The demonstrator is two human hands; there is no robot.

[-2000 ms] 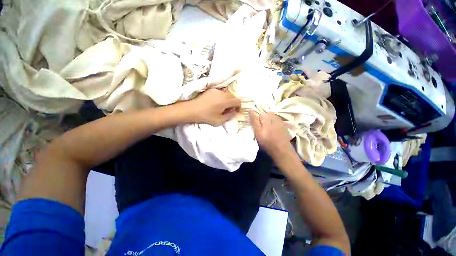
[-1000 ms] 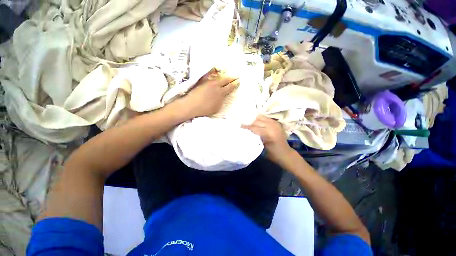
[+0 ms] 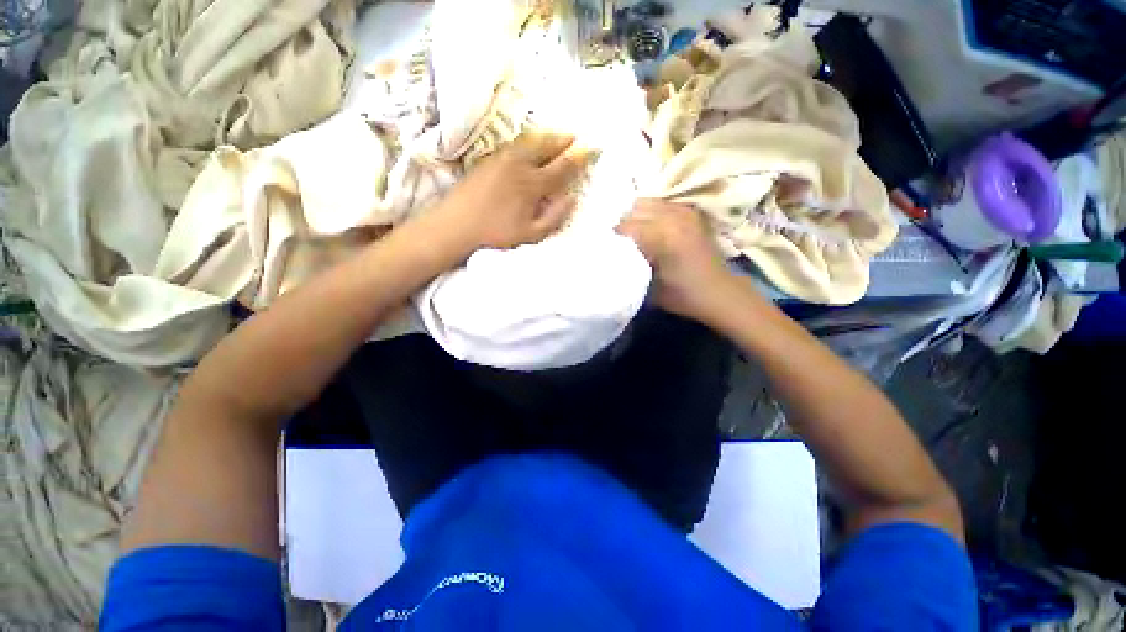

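A cream garment piece (image 3: 543, 296) lies bunched at the table's front edge, overexposed under the lamp, with a rounded fold hanging over the edge. My left hand (image 3: 521, 191) lies on the cloth with its fingers spread over a yellowish puckered part; whether it grips is not clear. My right hand (image 3: 673, 247) pinches the cloth's right side, its fingertips partly lost in the glare. The sewing machine (image 3: 938, 62) is at the upper right; its needle area (image 3: 624, 37) is at the top edge, partly cut off and hidden by glare.
A beige cloth heap (image 3: 93, 185) fills the left. More gathered cream cloth (image 3: 790, 173) lies right of my right hand. A black flat rectangle (image 3: 874, 105), a purple roll (image 3: 1016, 185), a thin red item (image 3: 910, 205) and a green stick (image 3: 1074, 251) lie beside the machine.
The view has shifted, so the machine sits higher and further out of frame. My left hand has gone from closed on the cloth to spread over it. My right hand has stayed at the cloth's right side.
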